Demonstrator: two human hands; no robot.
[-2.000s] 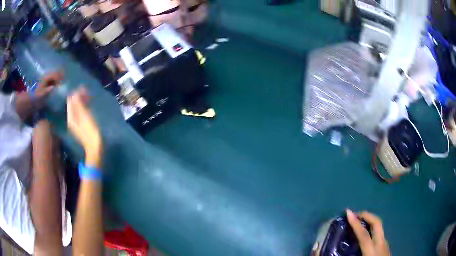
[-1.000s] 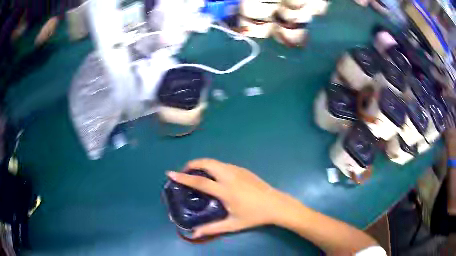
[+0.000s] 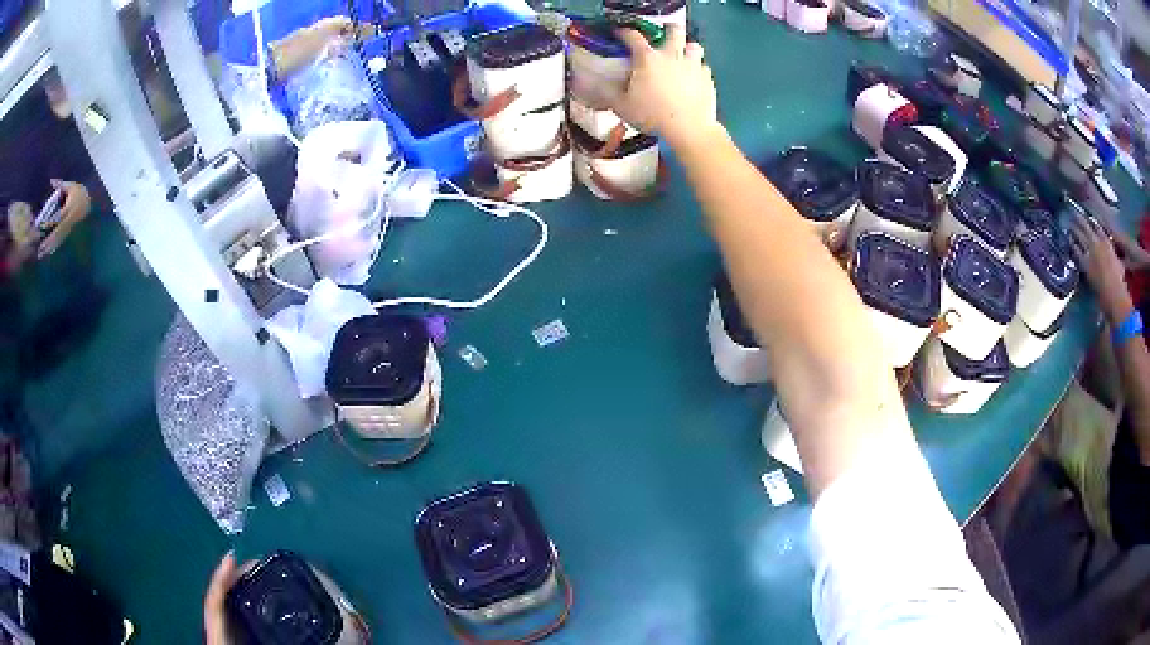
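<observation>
My right hand reaches far forward and grips a cream speaker at the top of a stack. Coloured light shows at this speaker's black top. My left hand, mostly cut off by the bottom edge, has its fingers against the side of a black-topped speaker. Another speaker stands upright between them near me, untouched, its brown strap at its lower right. One more speaker stands by the metal post.
The pale metal post rises at left, beside bubble wrap, a looping white cable and a blue bin. Stacked speakers crowd the right, partly behind my forearm. Another person's hand is at the right edge.
The view has swung right and forward. My right hand has left the near speaker and moved to the far stack. My left hand has come into view at the lower left with a speaker.
</observation>
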